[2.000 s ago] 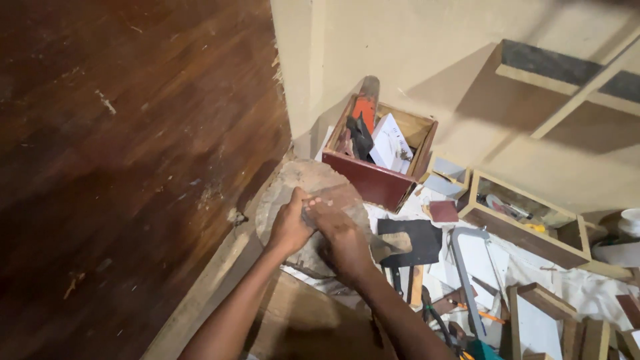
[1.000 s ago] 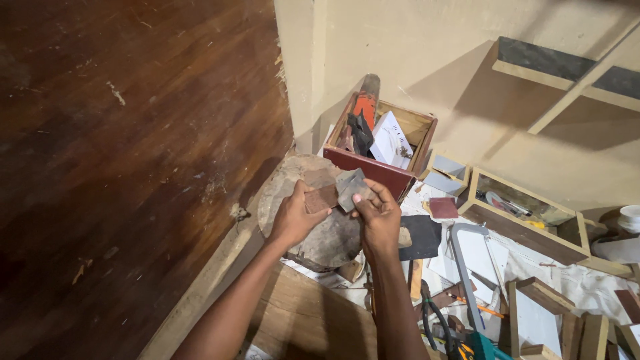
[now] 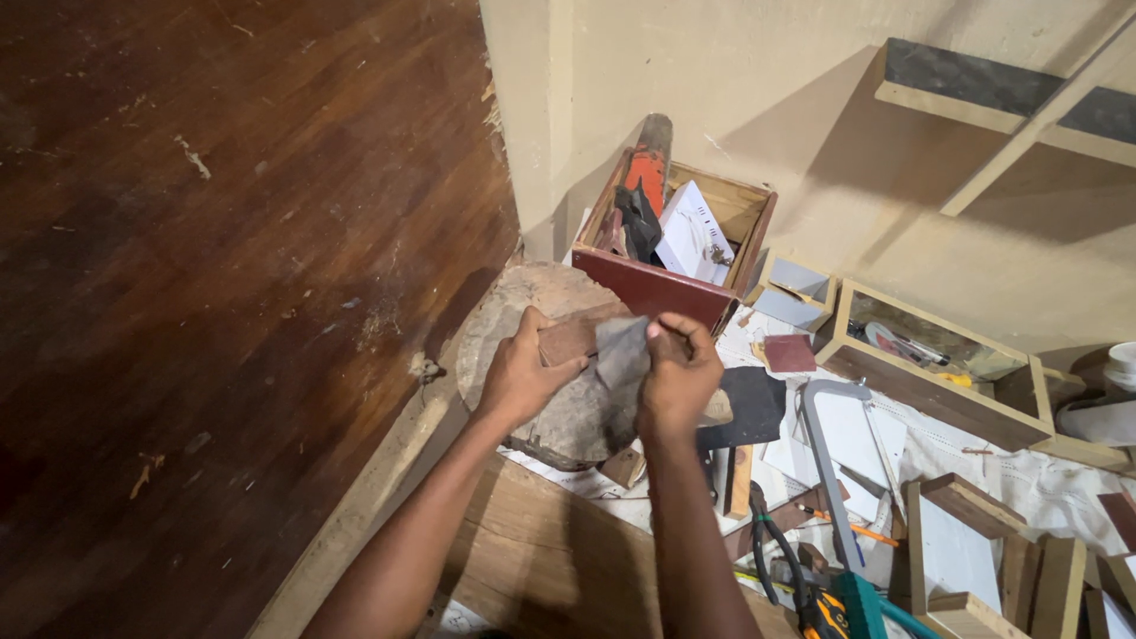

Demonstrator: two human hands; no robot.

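My left hand point(image 3: 531, 368) holds a small brown wooden block point(image 3: 572, 342) between thumb and fingers, over a round wooden slab point(image 3: 555, 426) that looks like a slice of log. A thin grey sheet point(image 3: 623, 348), perhaps sandpaper, is pinched by my right hand point(image 3: 681, 368) at its upper right edge. The sheet lies against or very near the block's right end; whether they touch is unclear. Part of the log slab is hidden behind my hands.
A dark red wooden box point(image 3: 657, 288) with an orange tool stands behind the slab. Rightward lie a hacksaw point(image 3: 825, 461), pliers point(image 3: 777, 537), a pencil point(image 3: 848, 524), a divided wooden tray point(image 3: 932, 413) and small wooden frames point(image 3: 914, 550). A brown wooden panel point(image 3: 240, 266) rises on the left.
My two hands were close together over the slab, then came apart with the block and grey sheet showing. Since the last earlier frame, my right hand has moved slightly right.
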